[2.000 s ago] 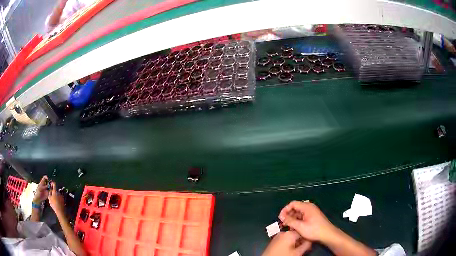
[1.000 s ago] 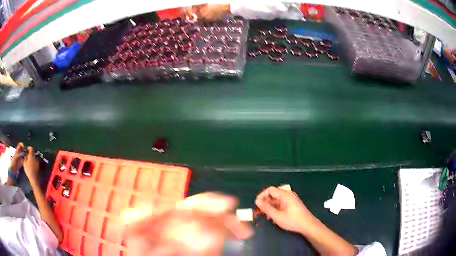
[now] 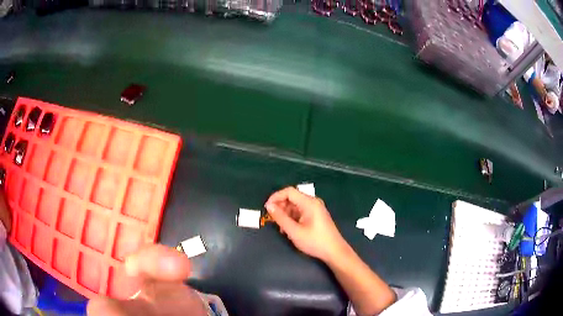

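Observation:
A white square display module point(image 3: 249, 218) lies on the dark green bench, its orange tail beside my right fingertips. My right hand point(image 3: 302, 223) is low over the bench with thumb and index finger close together; whether they grip the tail or anything else is unclear. A second white square point(image 3: 193, 247) lies nearer to me. Another white piece point(image 3: 306, 189) shows just behind my right hand. My left hand point(image 3: 157, 281) is blurred at the bottom, in front of the red tray's near right corner; what it holds, if anything, cannot be seen.
The red tray point(image 3: 165, 170) has dark units in its far left pockets. A dark unit point(image 3: 132, 94) and another small unit point(image 3: 486, 168) lie on the belt. A white wipe point(image 3: 379, 220) lies right of my hand. A perforated white board point(image 3: 472, 259), cables and a blue object are at right.
The camera view has turned down and to the right. My left hand has left my right hand and moved left toward the tray. My right hand stays near the white square.

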